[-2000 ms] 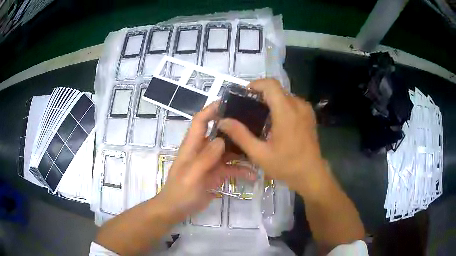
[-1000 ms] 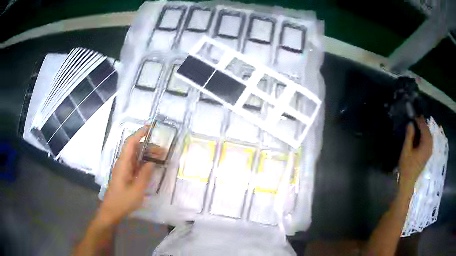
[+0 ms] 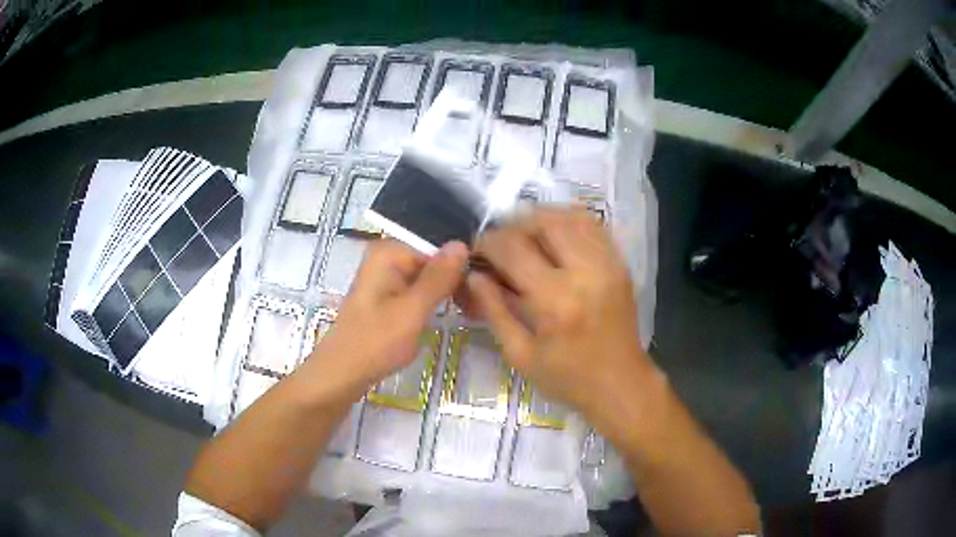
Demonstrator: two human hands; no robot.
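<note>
The white sticker strip (image 3: pixel 428 201) with black squares is lifted and tilted over the middle of the blister tray (image 3: pixel 275 105). My left hand (image 3: pixel 404 304) pinches its lower edge between thumb and fingers. My right hand (image 3: pixel 561 288) is at the strip's right part, fingers bent and blurred; whether it grips the strip or a black sticker is hidden. Frames with dark outlines (image 3: pixel 587 107) sit in the tray's upper pockets. Yellow-edged frames (image 3: pixel 477 383) lie in lower pockets, partly behind my hands.
A fanned stack of sticker sheets (image 3: pixel 157 262) lies left of the tray. A crumpled black film pile (image 3: pixel 833 267) and white lattice backing sheets (image 3: pixel 875 388) lie at right. A grey post (image 3: pixel 865 79) stands at the upper right.
My left hand has left the housing at the tray's lower left and now holds the strip. My right hand has come from the black film pile to the strip, which is now raised.
</note>
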